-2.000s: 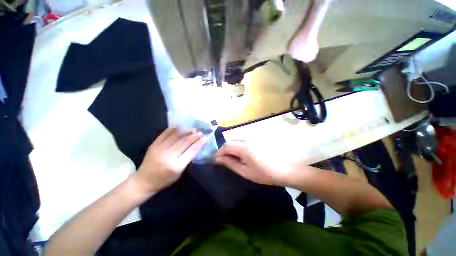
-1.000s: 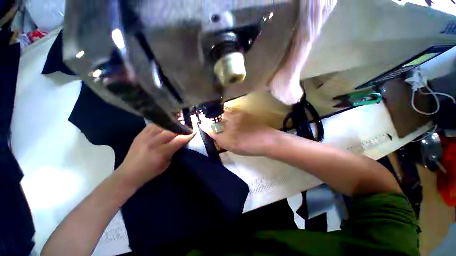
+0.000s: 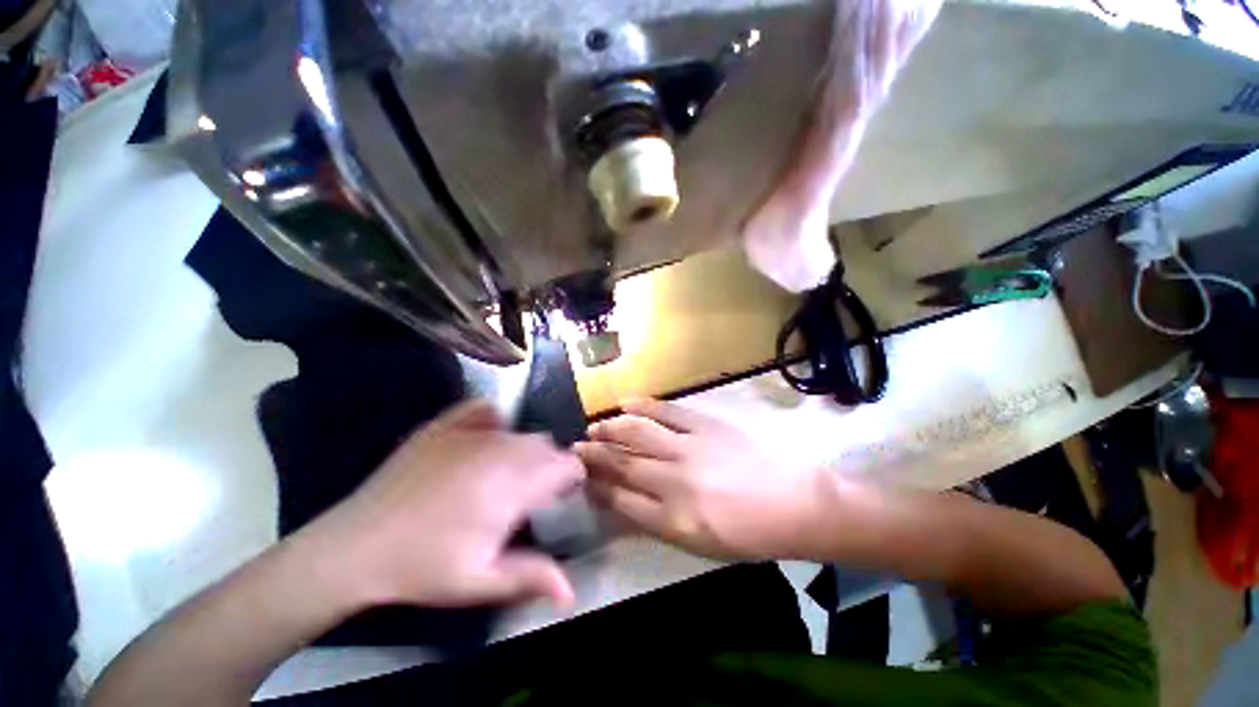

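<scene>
A black fabric panel (image 3: 352, 414) lies on the white table, left of and below the sewing machine's needle area (image 3: 559, 311). A narrow dark grey strip (image 3: 555, 394) runs from under the needle area down between my hands. A paler grey piece (image 3: 563, 525) shows below it, blurred. My left hand (image 3: 463, 511) is over the black panel, blurred, its thumb apart from the fingers; whether it grips cloth is unclear. My right hand (image 3: 697, 477) lies rather flat, its fingertips at the strip's right edge; its grip is unclear too.
Black-handled scissors (image 3: 833, 345) lie on the machine bed right of the needle, with green snips (image 3: 1005, 285) beyond. The machine head (image 3: 483, 138) and pink cloth (image 3: 828, 166) overhang. A shiny bowl (image 3: 1183, 421) and red bag (image 3: 1226, 504) are far right.
My right hand has moved back from the needle, down towards the table edge. My left hand has moved down and right, its fingers now beside my right hand. The strip below the needle is uncovered.
</scene>
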